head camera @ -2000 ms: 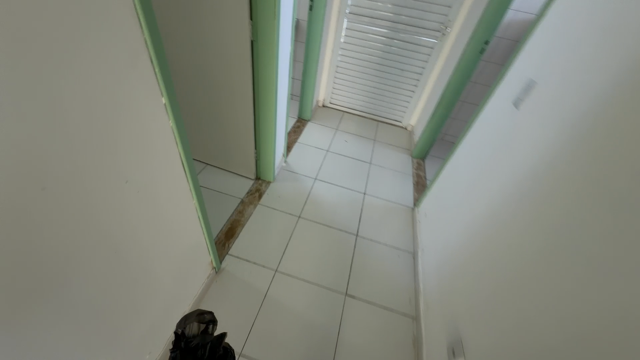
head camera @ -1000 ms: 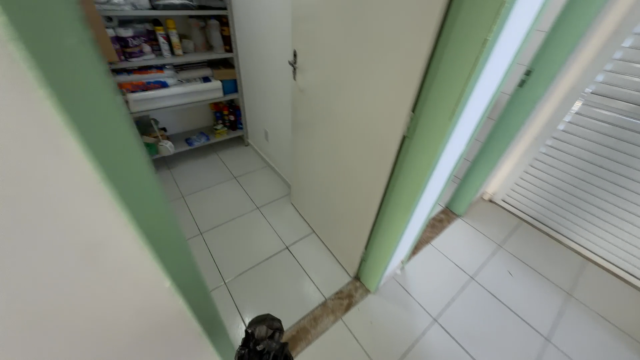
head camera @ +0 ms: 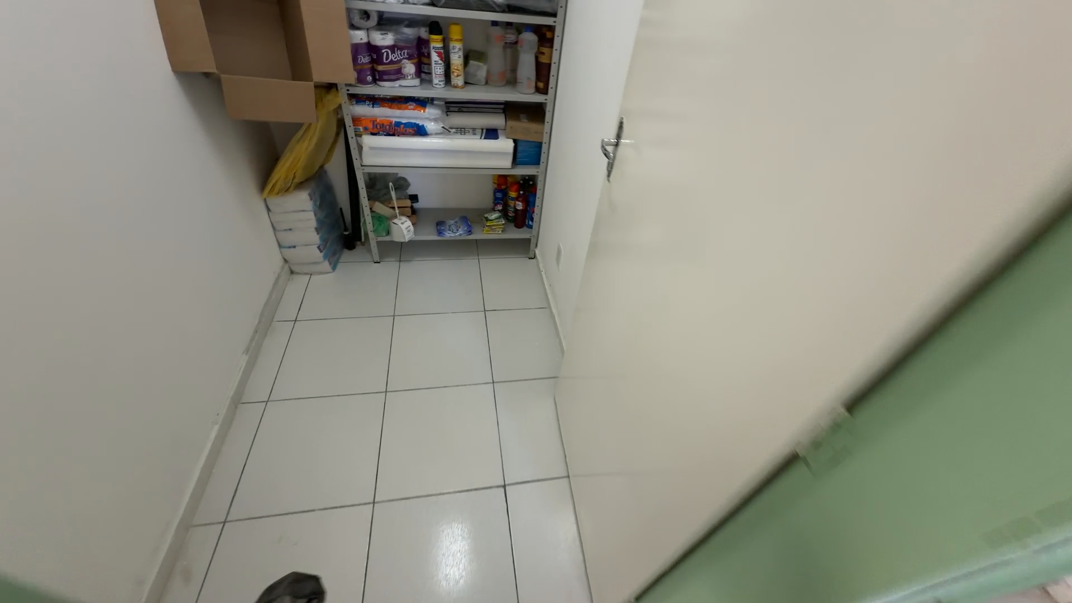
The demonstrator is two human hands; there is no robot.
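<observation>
Neither my left hand nor my right hand shows in the head view. A crumpled piece of black plastic, perhaps a bag point(head camera: 291, 588), pokes up at the bottom edge, left of the middle; what carries it is out of sight. Ahead, at the end of a small tiled room, stands a grey metal shelf unit point(head camera: 448, 90). It bears toilet paper packs point(head camera: 395, 59), spray cans point(head camera: 456, 55), plastic bottles point(head camera: 526, 60), a white roll point(head camera: 437, 152) and, on the lowest shelf, a round white brush or holder point(head camera: 402, 229).
An open cream door point(head camera: 720, 251) with a metal handle point(head camera: 613, 149) stands on the right, beside a green door frame point(head camera: 946, 435). An open cardboard box point(head camera: 268, 99) sits high at the left, above yellow sacking point(head camera: 306, 151) and stacked white packs point(head camera: 301, 230). A white wall point(head camera: 109, 251) runs along the left.
The view has turned from the corridor into the storage room and come nearer to its shelves. The black plastic stays at the bottom edge, with less of it showing now.
</observation>
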